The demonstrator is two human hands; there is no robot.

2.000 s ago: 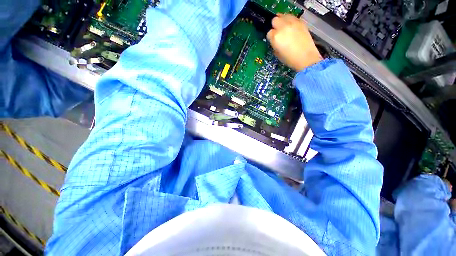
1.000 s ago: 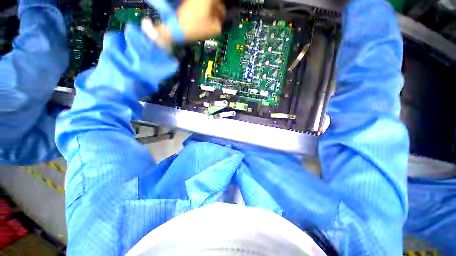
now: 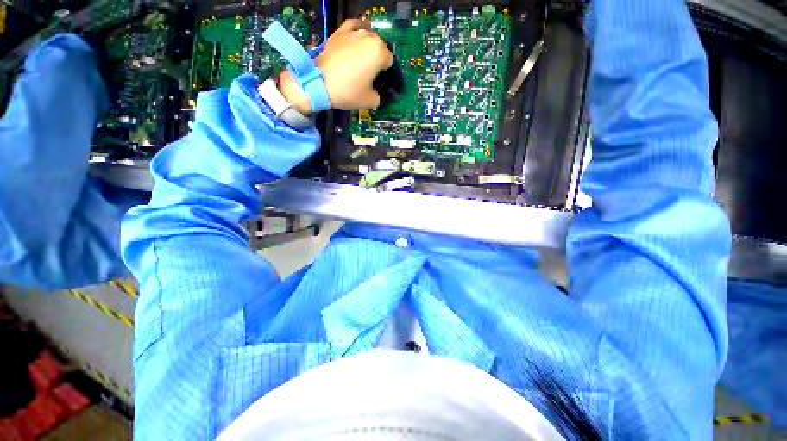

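A green circuit board (image 3: 470,86) lies in a black carrier (image 3: 528,129) in front of me, crowded with small white, blue and silver parts. My left hand (image 3: 354,67), with a light blue wrist strap (image 3: 309,77), is over the board's left side. Its fingertips have black coverings and point down at the board. Whether they hold a small part cannot be told. Pale green and metallic latches (image 3: 406,168) sit along the carrier's near edge. My right hand is out of the picture past the top edge; only its blue sleeve shows.
A silver rail (image 3: 414,211) runs between me and the carrier. More green boards (image 3: 226,53) in carriers stand to the left. Another person's blue sleeve (image 3: 52,155) is at the far left, and blue cloth (image 3: 759,336) at the right. A dark conveyor section (image 3: 755,146) lies right of my right sleeve.
My left hand has moved from left of the board onto its left side. The board shows slightly higher in view. My right hand, over the board two seconds ago, is out of view.
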